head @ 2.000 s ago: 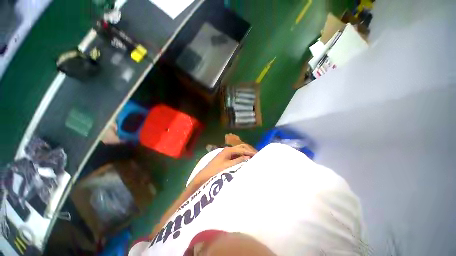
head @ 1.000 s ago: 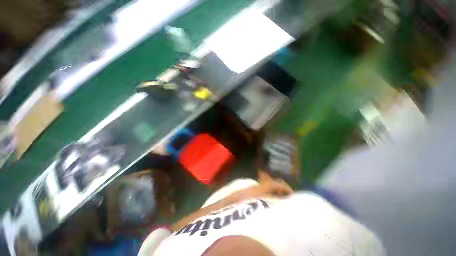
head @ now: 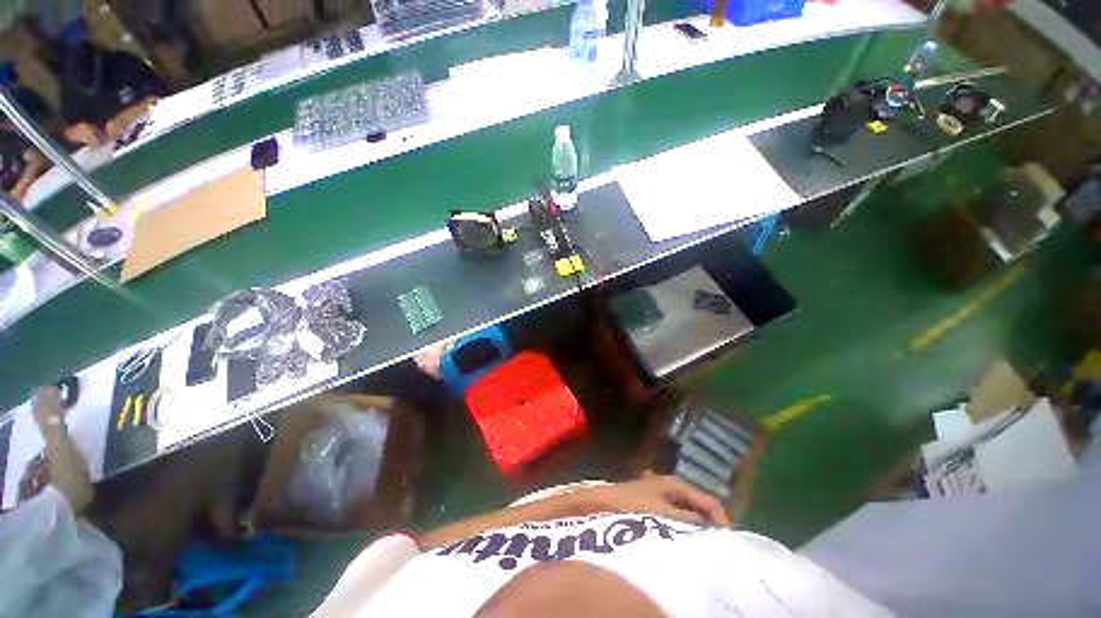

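My left hand (head: 682,497) lies across the front of my white shirt at bottom centre; its fingertips are not clear, and I cannot tell if it holds anything. My right hand is not in view. Just beyond my left hand, an open brown carton (head: 750,468) on the floor holds silvery wrapped packs (head: 710,452) in rows. A red stool (head: 526,410) stands left of it, with a blue stool (head: 476,350) behind.
A dark-topped bench (head: 386,284) crosses ahead, with a green circuit board panel (head: 420,309), clear bags (head: 284,332), a bottle (head: 564,163) and a white sheet (head: 706,187). Under it are a black tote (head: 773,308) and a carton (head: 275,471). Another person's arm (head: 60,453) is at left.
The view has swung up and levelled, showing more of the bench and the area behind it. The stools and wrapped packs sit lower in view. My left hand stays against my shirt.
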